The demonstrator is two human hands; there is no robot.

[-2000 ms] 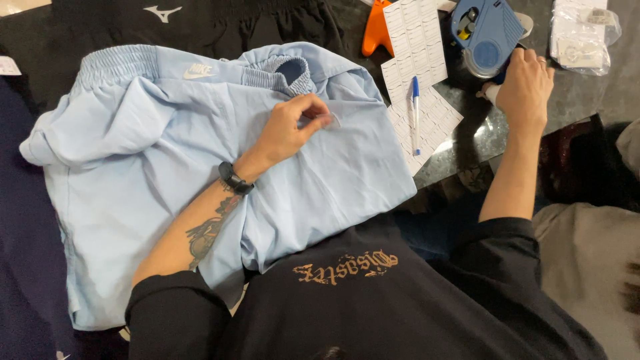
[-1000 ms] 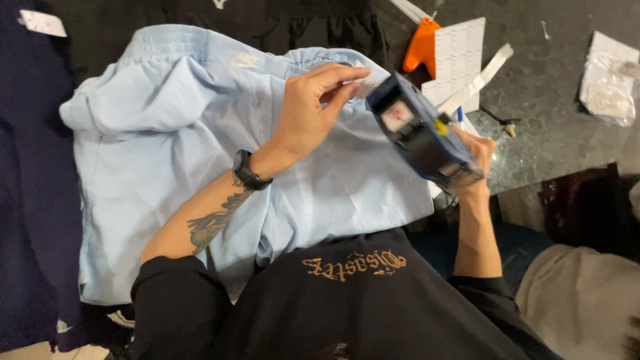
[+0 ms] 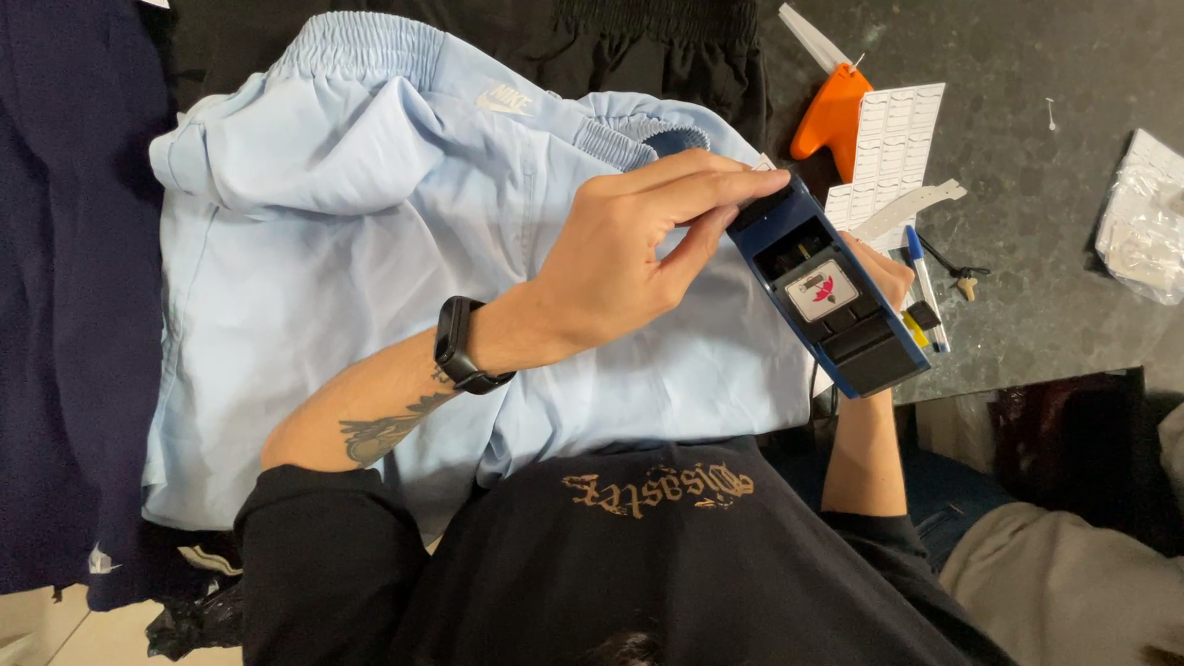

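Note:
Light blue Nike shorts [image 3: 351, 305] with a gathered waistband lie spread on the dark table. My left hand [image 3: 638, 240] is above them, its thumb and fingertips against the front end of a blue and black handheld labeler [image 3: 832, 296]. A small white tag [image 3: 764, 163] shows beside those fingertips; whether they grip it is hidden. Around the labeler's far side my right hand [image 3: 879, 268] is closed, mostly hidden behind the tool. A whitish strip [image 3: 911, 211] sticks out near that hand.
Beyond the labeler lie an orange-handled tool [image 3: 828, 120], printed sheets [image 3: 897, 139] and a blue-capped pen [image 3: 928, 287]. Clear plastic packaging [image 3: 1142, 222] is at the right. Black garments [image 3: 481, 46] border the shorts at the back, and a dark navy garment [image 3: 74, 277] at the left.
My right hand has brought the labeler from the table at the right over to the shorts. My left hand's fingertips now meet its front end.

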